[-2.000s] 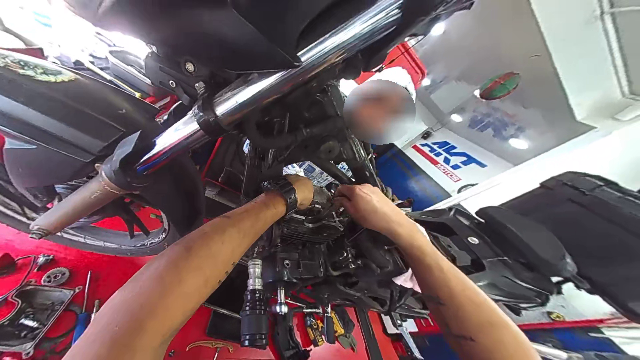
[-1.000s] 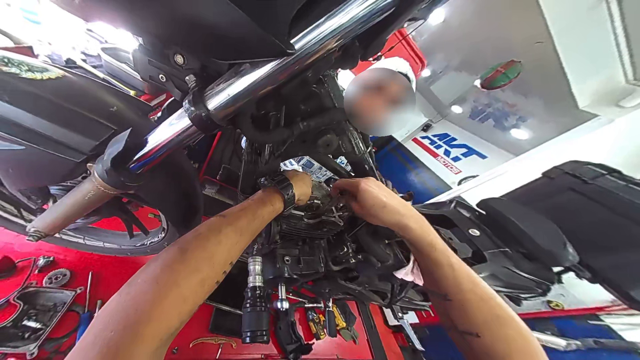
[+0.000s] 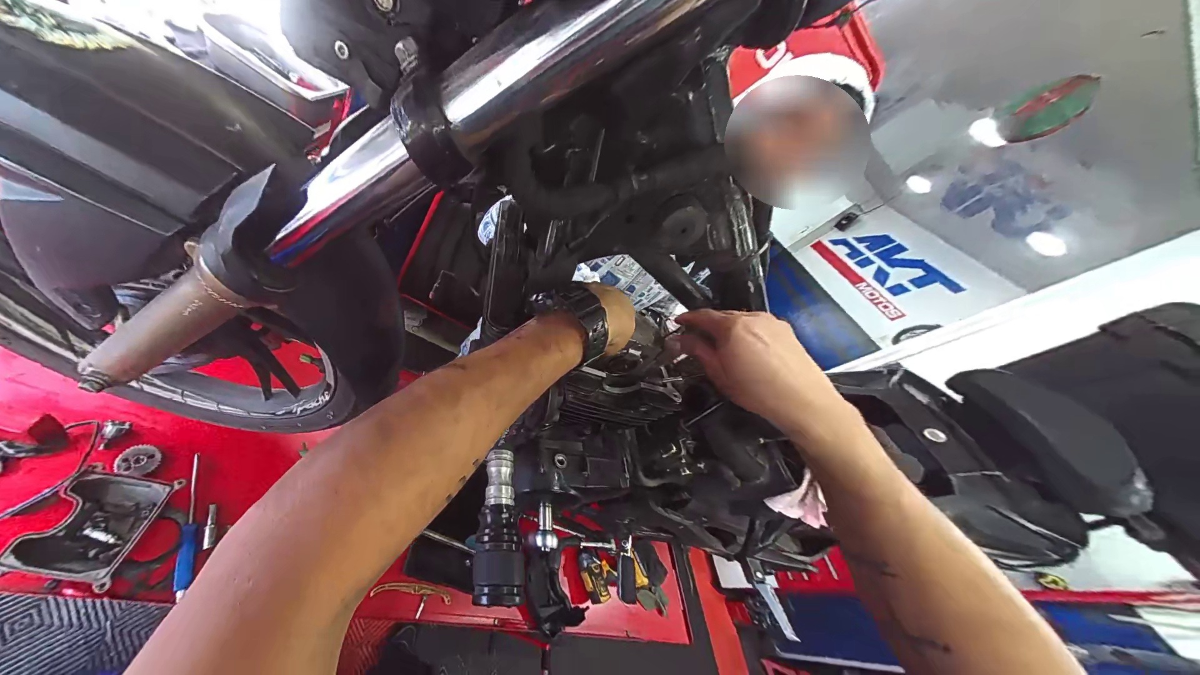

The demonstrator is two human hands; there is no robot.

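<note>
A motorcycle engine (image 3: 619, 398) with cooling fins sits in the frame at the middle of the head view. My left hand (image 3: 614, 319), with a dark watch (image 3: 586, 323) at the wrist, reaches over the top of the engine; its fingers are hidden behind the hand. At the engine's right side is my right hand (image 3: 727, 352), thumb and fingers close together at a small part that I cannot make out. Printed paper (image 3: 633, 277) lies behind both hands. A pink cloth (image 3: 803, 502) hangs below my right forearm.
The chrome fork tube (image 3: 525, 84) crosses above my hands. A flashlight-like black cylinder (image 3: 499, 553) hangs below the engine. On the red floor are an engine cover (image 3: 89, 525), a gear (image 3: 138, 459) and a blue-handled screwdriver (image 3: 186, 553). Another person (image 3: 797, 131) is behind the motorcycle.
</note>
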